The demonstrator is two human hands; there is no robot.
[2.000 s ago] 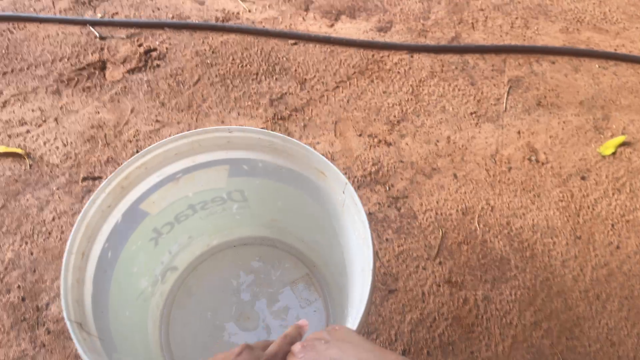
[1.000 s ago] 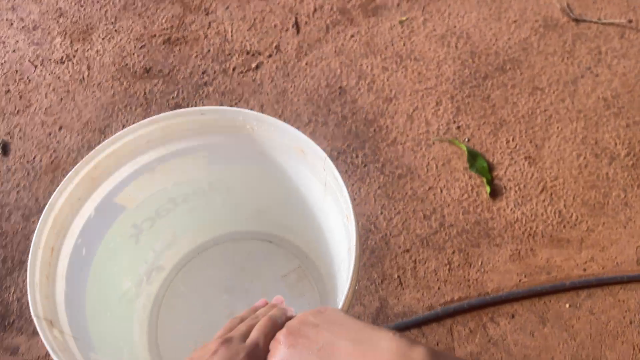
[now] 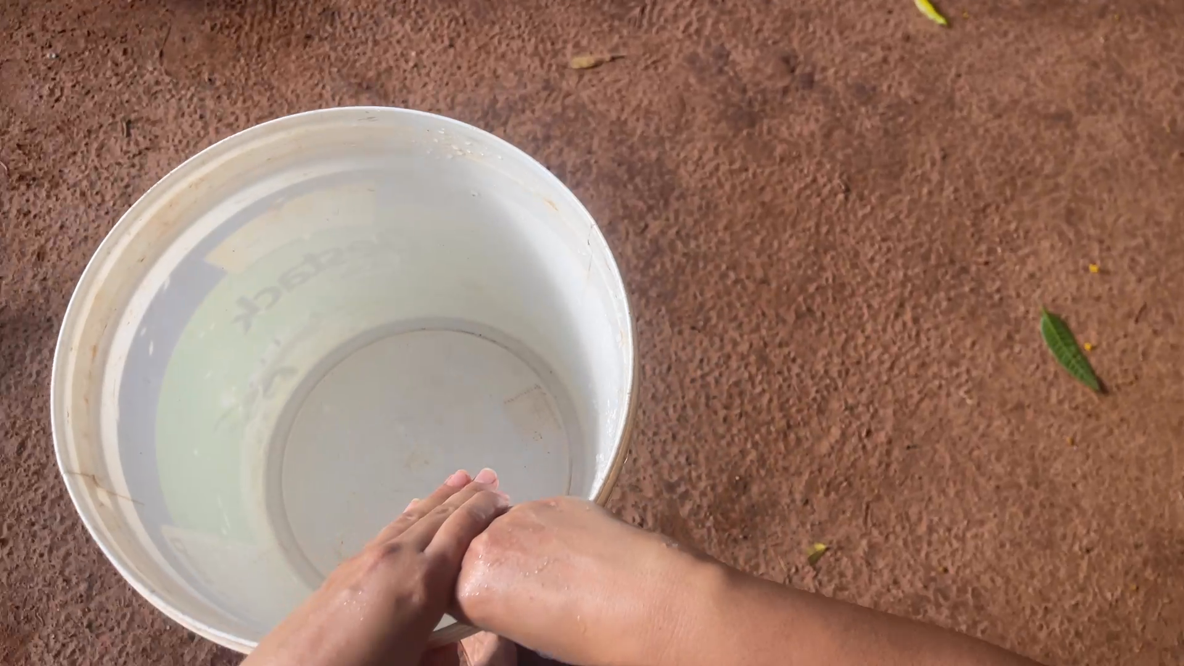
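Observation:
A white plastic bucket (image 3: pixel 351 222), seen from above, fills the left and middle of the head view, its label showing through the wall. At its near rim my left hand (image 3: pixel 407 555) reaches over the inside with its fingers extended and close together. My right hand (image 3: pixel 546 564) is curled and presses against the left one, its fingertips hidden. Both hands look wet. Whether either of them grips the rim or a small thing between them cannot be seen.
Reddish-brown rough ground surrounds the bucket. A green leaf (image 3: pixel 1070 351) lies at the right, a yellow leaf (image 3: pixel 931 11) at the top right and a dry leaf (image 3: pixel 592 61) beyond the bucket.
The black hose, visible in both earlier frames, is out of view as the view shifts over the ground. The hands remain together at the bucket's near rim, more of them now showing.

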